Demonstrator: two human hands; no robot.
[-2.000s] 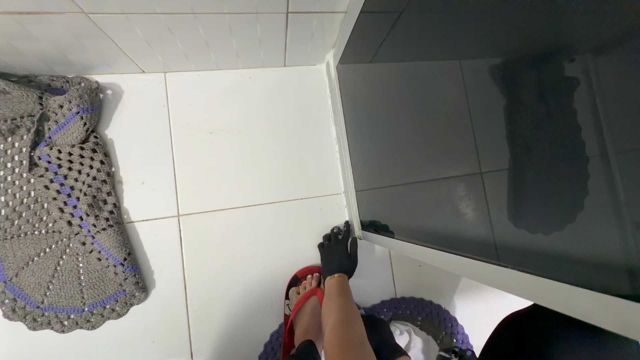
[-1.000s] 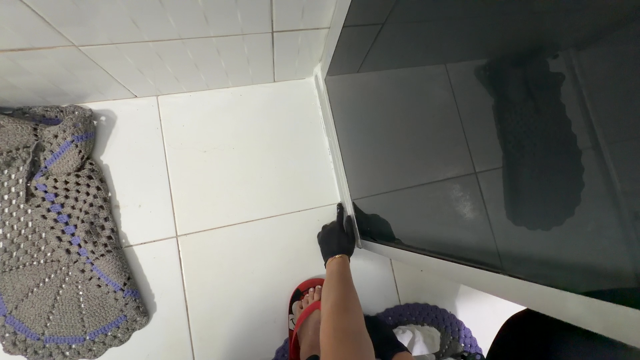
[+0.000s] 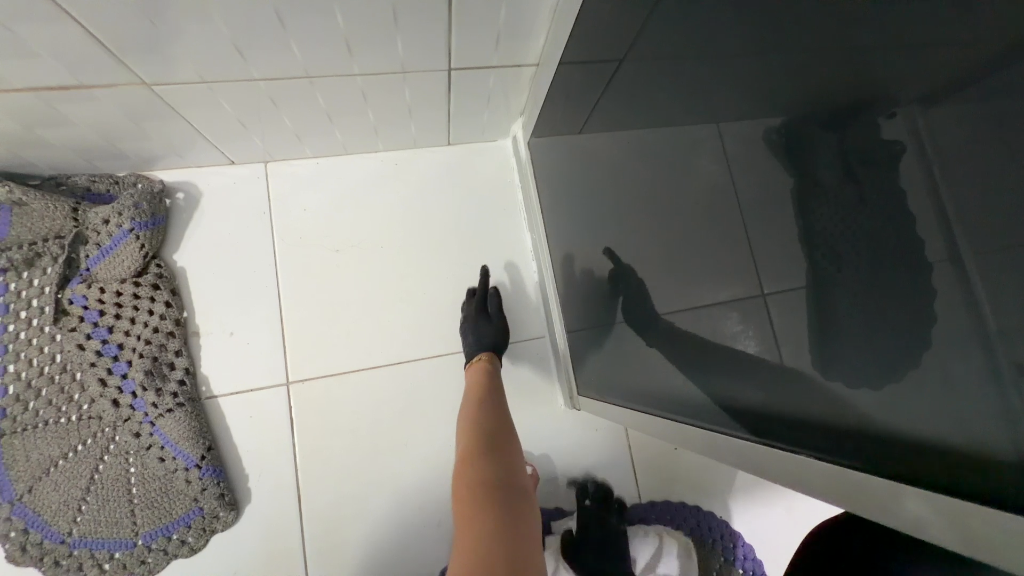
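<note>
My left hand [image 3: 484, 320], in a black glove, reaches over the white tiled floor [image 3: 376, 264], left of the frame around a dark glossy panel [image 3: 672, 208]. One finger extends forward, and nothing shows in the hand. Whether the fingertip touches the floor is unclear. At the bottom, my right hand [image 3: 596, 524], also black-gloved and blurred, is over or against a white cloth [image 3: 664, 548]. Its grip cannot be made out. That cloth lies over a purple-edged crocheted piece [image 3: 720, 532]. My left forearm hides most of a foot, leaving only toes [image 3: 531, 474] visible.
A folded grey and purple crocheted mat [image 3: 104, 384] lies at the left. White wall tiles [image 3: 304, 104] meet the floor at the back. The panel's pale frame [image 3: 548, 280] runs along the right; the panel reflects my arm and the mat.
My left hand has moved from beside the panel frame's lower corner forward and left onto the open floor. My right hand now shows more fully over the white cloth.
</note>
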